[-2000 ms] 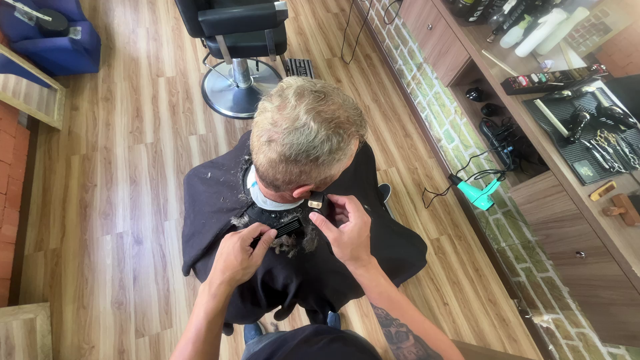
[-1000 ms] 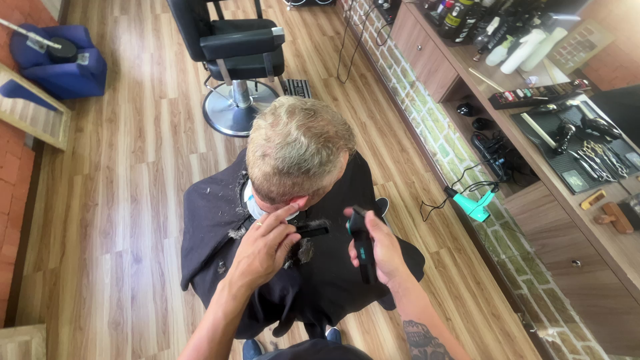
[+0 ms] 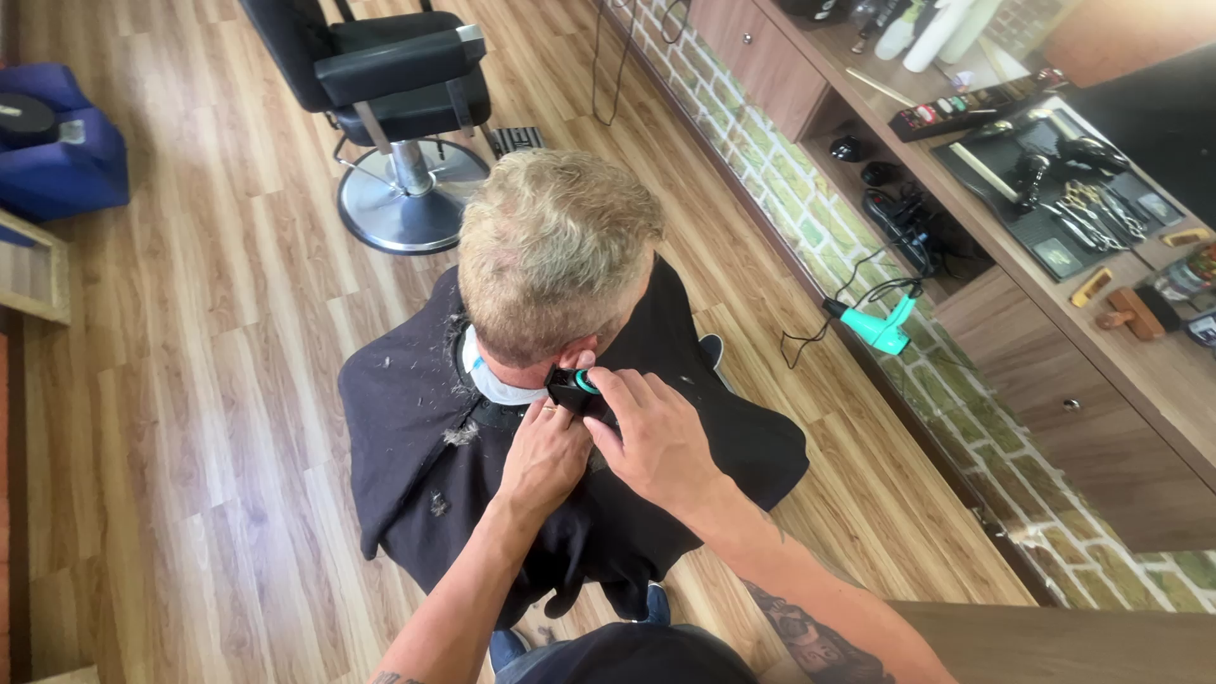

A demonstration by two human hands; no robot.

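A seated person with short light hair (image 3: 560, 247) has their back to me, wearing a black barber cape (image 3: 408, 408) with cut hair on it and a white neck strip (image 3: 499, 382). My right hand (image 3: 660, 432) holds a black hair clipper with a teal ring (image 3: 574, 388) against the side of the neck, just below the ear. Right beside it, my left hand (image 3: 551, 456) is at the nape, its fingertips near the clipper. Whether the comb is still in it is hidden.
A black barber chair (image 3: 399, 90) stands ahead. On the right, a wooden counter (image 3: 1026, 313) holds a black mat with scissors (image 3: 1088, 214), a wooden brush (image 3: 1130, 313) and bottles. A teal hair dryer (image 3: 882, 328) hangs below it. A blue seat (image 3: 71, 166) is far left.
My right hand has brought the clipper from beside the shoulder back to the neck. My left hand has moved in close to it, and the black comb seen earlier no longer shows.
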